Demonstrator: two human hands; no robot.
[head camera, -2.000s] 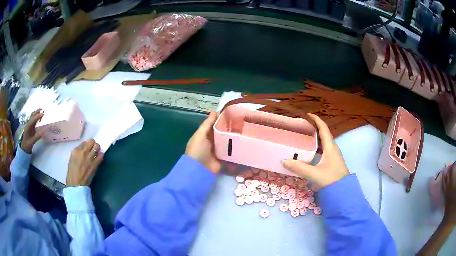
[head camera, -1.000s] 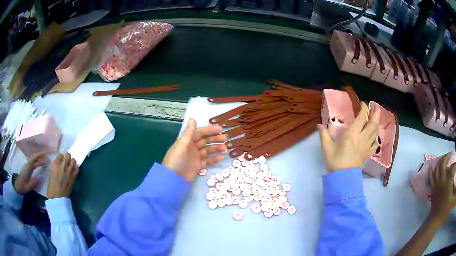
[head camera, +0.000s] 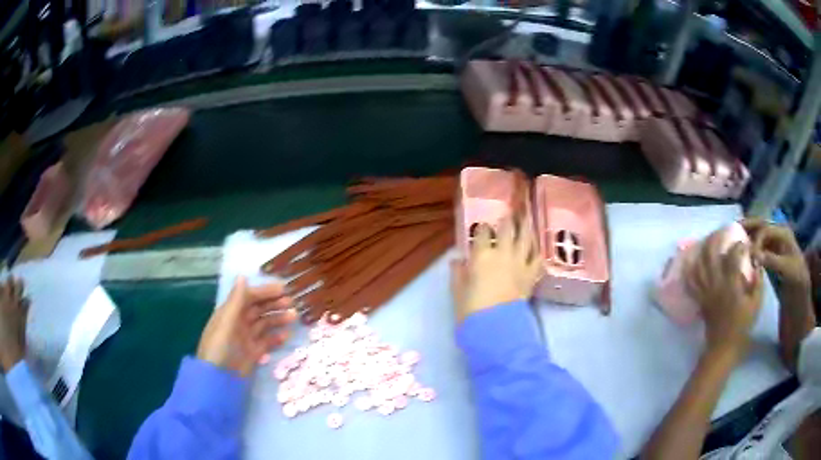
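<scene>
My right hand (head camera: 497, 268) lies over the near end of a pink box (head camera: 486, 187), fingers spread on it; whether it grips the box I cannot tell. A second pink box (head camera: 572, 211) with a spoked cutout stands close on its right, a brown strap along its right side. My left hand (head camera: 245, 328) is empty with its fingers apart, left of the loose pile of pink buttons (head camera: 347, 367). The fanned pile of brown straps (head camera: 374, 238) lies behind the buttons, its right end reaching the first box.
White foam sheet (head camera: 396, 440) lies under the work. A single strap (head camera: 148, 238) and a bag of pink parts (head camera: 130, 166) lie at left. Strapped boxes (head camera: 576, 108) stand in rows at far right. A right neighbour's hands (head camera: 729, 278) hold a pink box; a left neighbour's hand (head camera: 13, 319) shows.
The box once held in both hands now stands beside the second box at right, under my right hand. My left hand has let go of it. The view has turned right.
</scene>
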